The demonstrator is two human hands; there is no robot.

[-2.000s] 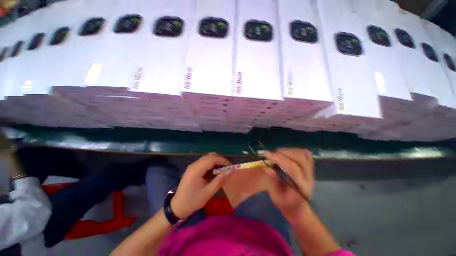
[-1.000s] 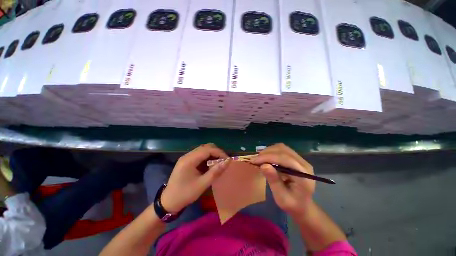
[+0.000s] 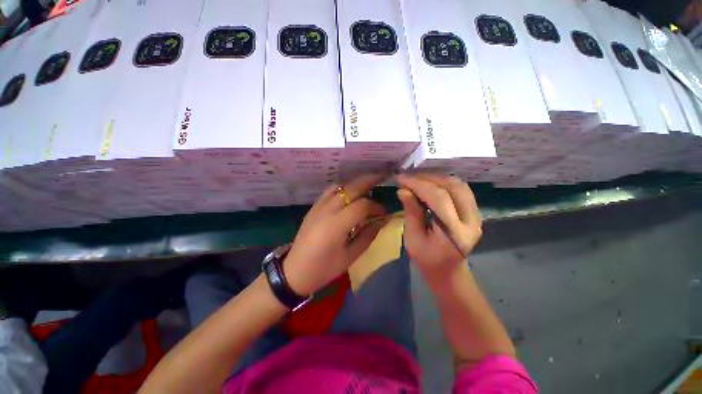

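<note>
White watch boxes (image 3: 304,100) with black watch pictures stand in a tight row, printed "GS Wear". My left hand (image 3: 335,231) holds a yellow-tan sheet (image 3: 377,262) that hangs below the fingers over my lap; its upper part is hidden by the hand. The left fingertips reach the lower front of the box stack. My right hand (image 3: 442,219) grips a thin dark tool (image 3: 449,233) slanting down to the right across the fingers. Its tip is close to the box fronts near the left fingertips; whether it touches them cannot be told.
The green belt (image 3: 231,233) with a shiny metal edge runs under the boxes. A red stool (image 3: 319,304) shows beneath me. Another person's dark trouser leg and pale sleeve (image 3: 19,358) are at the lower left, beside a red stool frame. Grey floor (image 3: 569,308) lies at the right.
Both hands have moved up and forward from above my lap to the box fronts. The sheet has gone along and is now partly covered. The boxes appear shifted in view.
</note>
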